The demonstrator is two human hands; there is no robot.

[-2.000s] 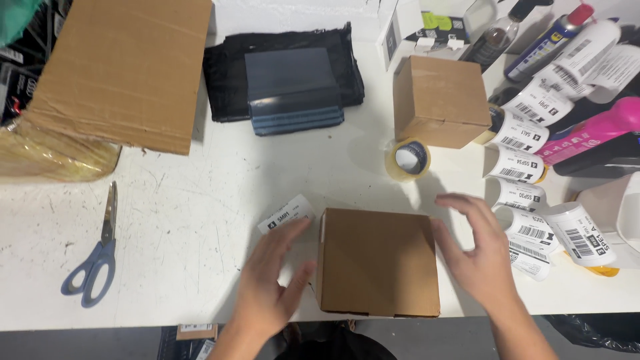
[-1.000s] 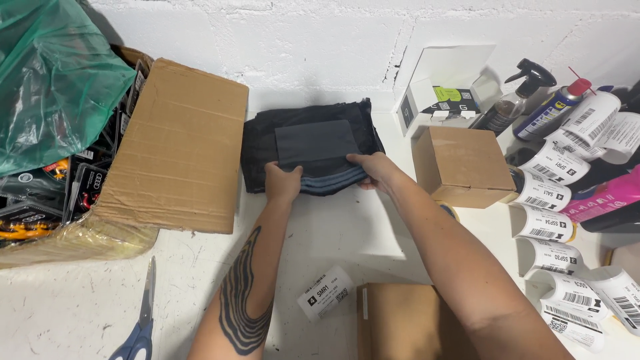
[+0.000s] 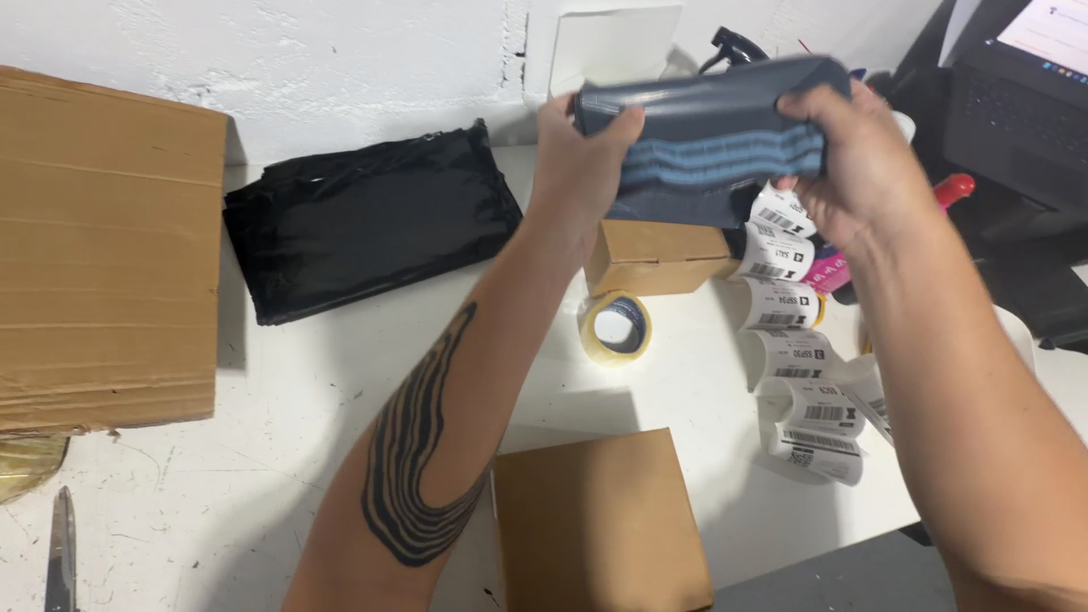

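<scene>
Both my hands hold a stack of folded dark grey plastic mailing bags [image 3: 705,127] with blue layered edges, raised above the table. My left hand [image 3: 586,157] grips its left end, thumb on top. At the right end, my right hand [image 3: 854,153] has its thumb on the upper face and its fingers beneath. Under the stack, partly hidden, sits a small cardboard box [image 3: 659,255], with a roll of clear tape [image 3: 616,329] in front of it. A larger cardboard box [image 3: 603,518] lies near the front edge. Black plastic bags [image 3: 374,221] lie flat by the wall.
A corrugated cardboard piece [image 3: 106,255] stands at the left, above scissors [image 3: 61,552]. Curled strips of printed labels [image 3: 782,303] run along the right side. Behind them are a spray bottle [image 3: 733,47] and a laptop [image 3: 1011,119]. A white wall [image 3: 382,68] bounds the back.
The grey bag stack, which lay on the black bags, has been lifted off and moved right in both hands. The black bags are now uncovered. The view has shifted right.
</scene>
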